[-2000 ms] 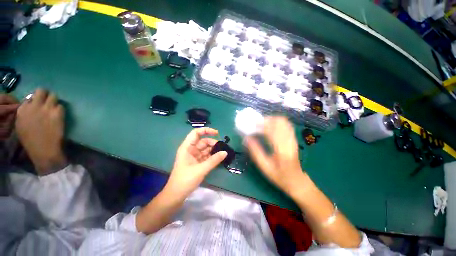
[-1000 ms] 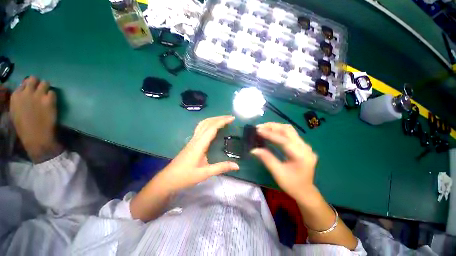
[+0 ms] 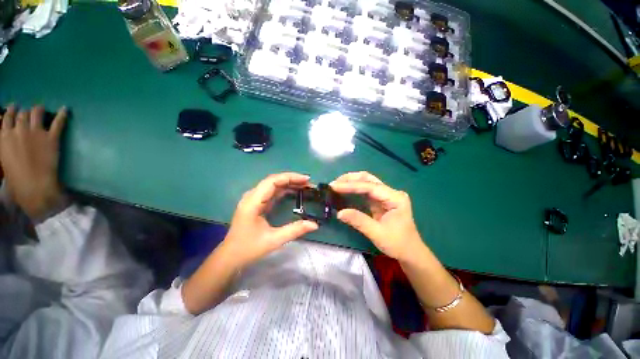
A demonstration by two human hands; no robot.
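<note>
A black watch case (image 3: pixel 303 204) with a shiny metal edge is in front of me, between my hands. My left hand (image 3: pixel 269 214) has its fingers and thumb on the case's left side. My right hand (image 3: pixel 375 210) holds a dark display module (image 3: pixel 325 201) tilted on edge against the case's right side. Fingers hide parts of both. Two solid black watch heads, one farther left (image 3: pixel 196 123) and one nearer (image 3: pixel 252 137), lie on the green bench.
A blister tray (image 3: pixel 309 92) stands behind the bright spot. Tweezers (image 3: pixel 386 151) and a loose module (image 3: pixel 427 151) lie right of it. A glass bottle (image 3: pixel 156 38) is back left, a dispenser bottle (image 3: pixel 523 129) right. Another person's hand (image 3: pixel 31 158) rests at left.
My left hand has closed on the watch case, and my right hand has brought the module against it. A black frame now lies at the far right of the bench. The view has shifted.
</note>
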